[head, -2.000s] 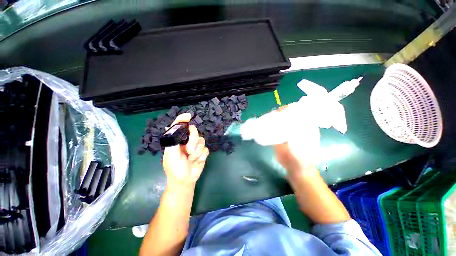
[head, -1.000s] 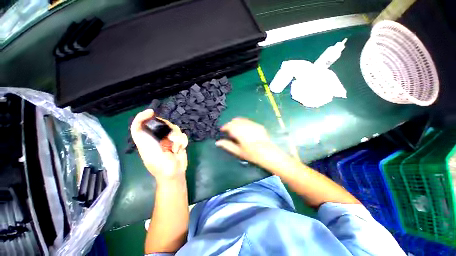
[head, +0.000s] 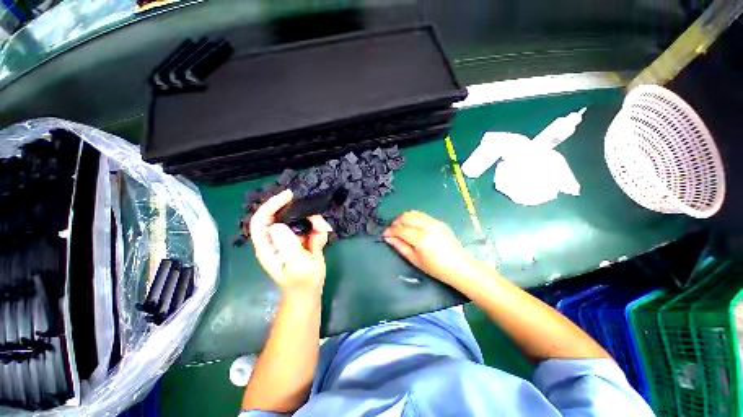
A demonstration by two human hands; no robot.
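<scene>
My left hand [head: 287, 248] is shut on a black plastic housing [head: 306, 207], held over the near left part of a loose heap of small dark rubber pads [head: 358, 186]. My right hand [head: 424, 244] is at the heap's near right edge with fingertips together; whether a pad is between them cannot be told. Two white squeeze bottles, one at the left [head: 484, 153] and one at the right [head: 562, 128], lie by a crumpled white cloth [head: 531, 173] right of the yellow line.
Stacked black trays [head: 301, 85] stand behind the heap, with several housings [head: 189, 63] on the top one. A carton in a clear liner bag [head: 191, 220] is at left. A perforated basket [head: 664, 155] is at right, above green crates [head: 688, 342] and blue crates [head: 599, 318].
The white bottle that was in my right hand now lies by the cloth. My right hand has moved left to the pads. The housing in my left hand has turned and now points right.
</scene>
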